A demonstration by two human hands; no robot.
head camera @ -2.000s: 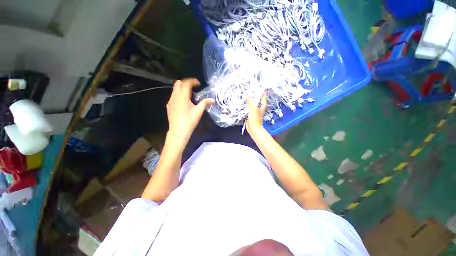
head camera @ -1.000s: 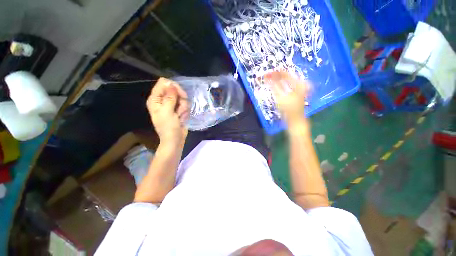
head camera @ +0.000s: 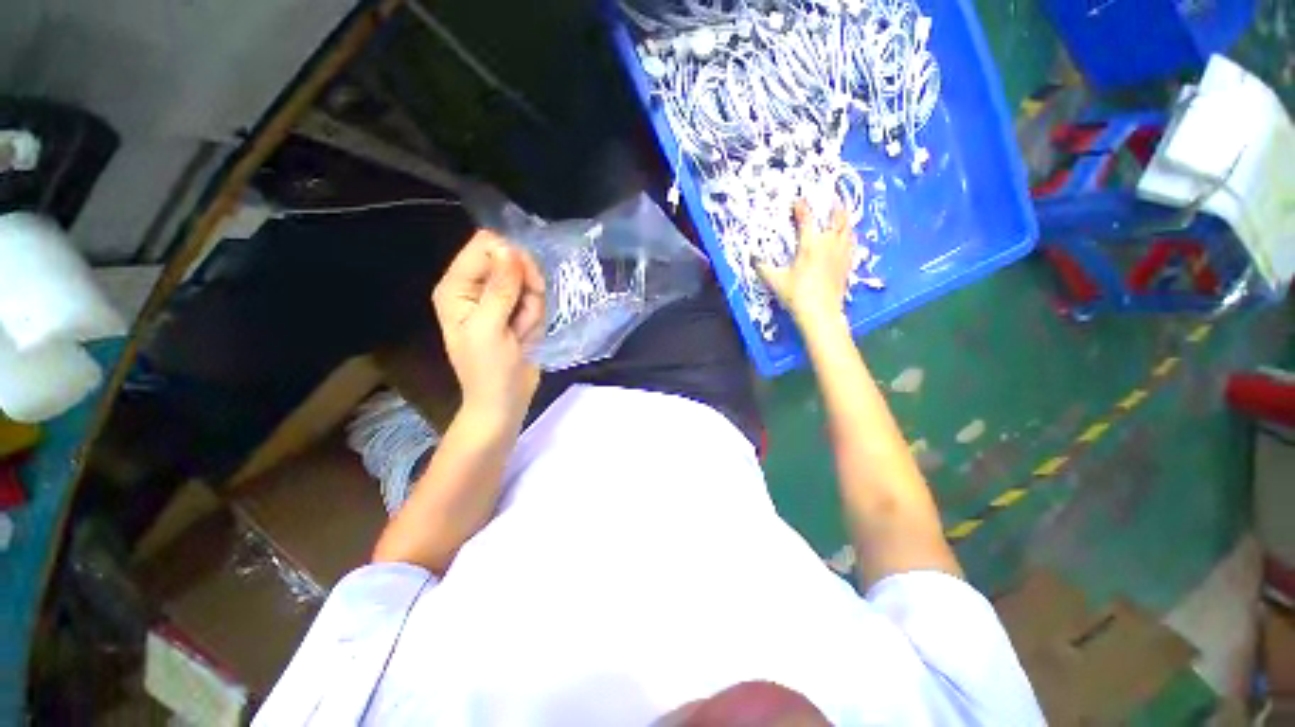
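My left hand (head camera: 490, 296) is closed on the edge of a clear plastic bag (head camera: 646, 270). Some white coiled cables show inside the bag, which lies over my dark-clothed lap. My right hand (head camera: 818, 266) reaches into a large blue bin (head camera: 1001, 185), its fingers spread on the white coiled cables (head camera: 767, 100). Whether its fingers grip a cable cannot be told.
An open cardboard box (head camera: 291, 518) with pale cable (head camera: 394, 440) stands at the lower left. The teal bench (head camera: 71, 440) is at the far left. A second blue bin (head camera: 1143, 50) and a red-and-blue stand (head camera: 1150, 270) are at the upper right.
My right hand has moved from the bag into the blue bin and now rests there on the cables. My left hand has moved slightly left with the bag, which has shifted off the bin's near corner.
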